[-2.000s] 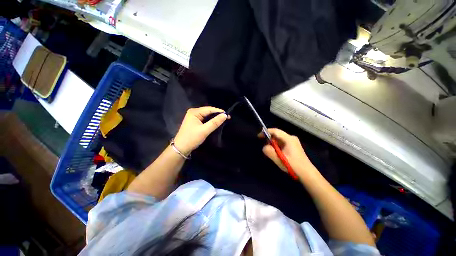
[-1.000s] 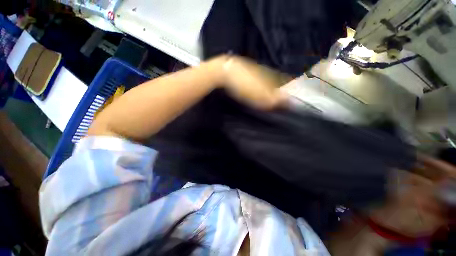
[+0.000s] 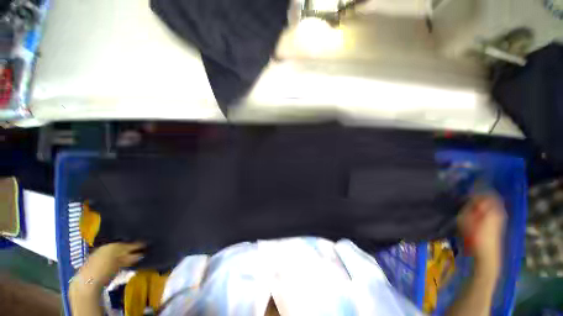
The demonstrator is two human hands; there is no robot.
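Note:
A black garment [image 3: 290,185] lies stretched across my lap, its ends over the blue crates on both sides. My left hand [image 3: 117,258] is at the garment's left end, fingers against the cloth edge; its grip is unclear. My right hand [image 3: 483,222] is blurred at the garment's right end, over the right crate. A red shape, likely the scissors' handles [image 3: 474,227], shows in the right hand; the blades cannot be made out. Another black garment piece [image 3: 237,43] lies on the white table and hangs over its front edge.
A blue crate [image 3: 64,247] with yellow cloth [image 3: 91,223] is at my left. Another blue crate [image 3: 513,185] is at my right. The white machine table [image 3: 123,68] runs across the front, with a lit needle area [image 3: 321,34]. A seat cushion [image 3: 8,207] is at far left.
The view has turned right. The black garment, earlier bunched and swung rightward, now lies spread across my lap. My left hand has moved down to the left crate, and my right hand is over the right crate.

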